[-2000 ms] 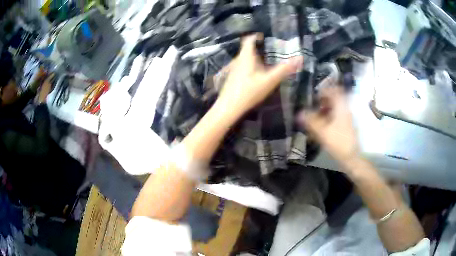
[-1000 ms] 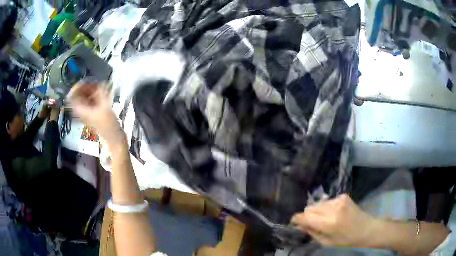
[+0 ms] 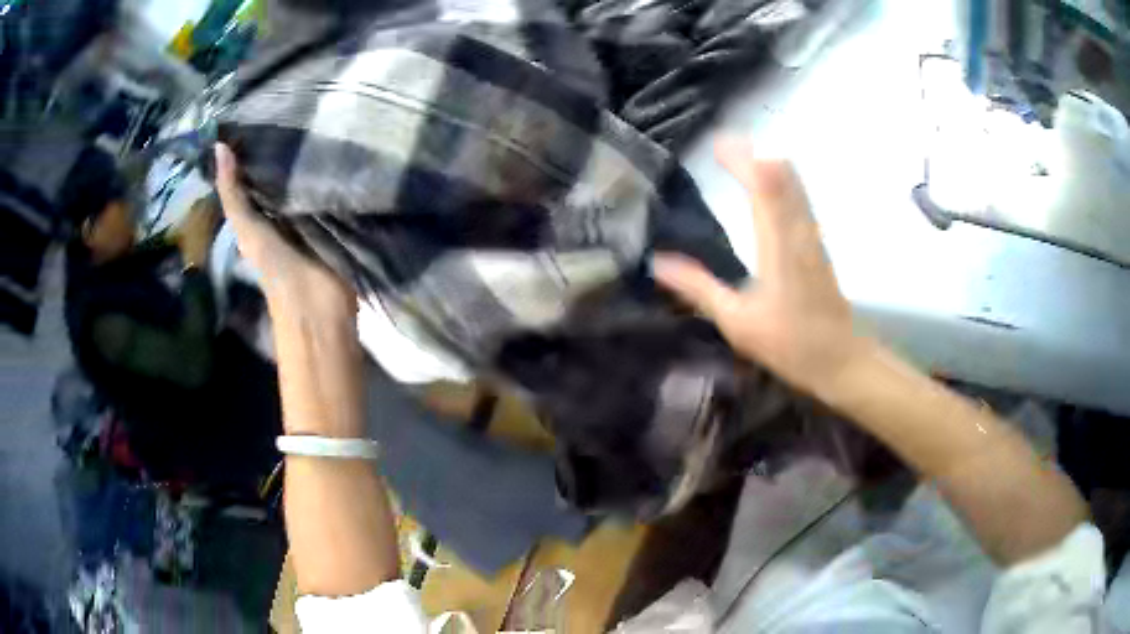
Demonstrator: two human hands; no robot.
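A large plaid garment piece (image 3: pixel 384 136) in black, grey and cream checks is bunched in front of me, partly over the table's front edge and my lap. My left hand (image 3: pixel 267 242) is at its left side, with the palm and most fingers hidden by the cloth, so I cannot tell how it grips. My right hand (image 3: pixel 781 291) is over the right side of the cloth with fingers spread, slightly blurred, holding nothing. More dark plaid cloth (image 3: pixel 682 56) lies behind on the table.
The white sewing machine table (image 3: pixel 843 124) extends to the right, with a white machine part (image 3: pixel 1016 161) at the upper right. A person in dark clothes (image 3: pixel 161 334) works at the left. A cardboard box (image 3: pixel 582 582) stands below the table edge.
The plaid cloth has shifted to the left and is bunched. My left hand has moved from beside the cloth to its left edge. My right hand has let go and moved up.
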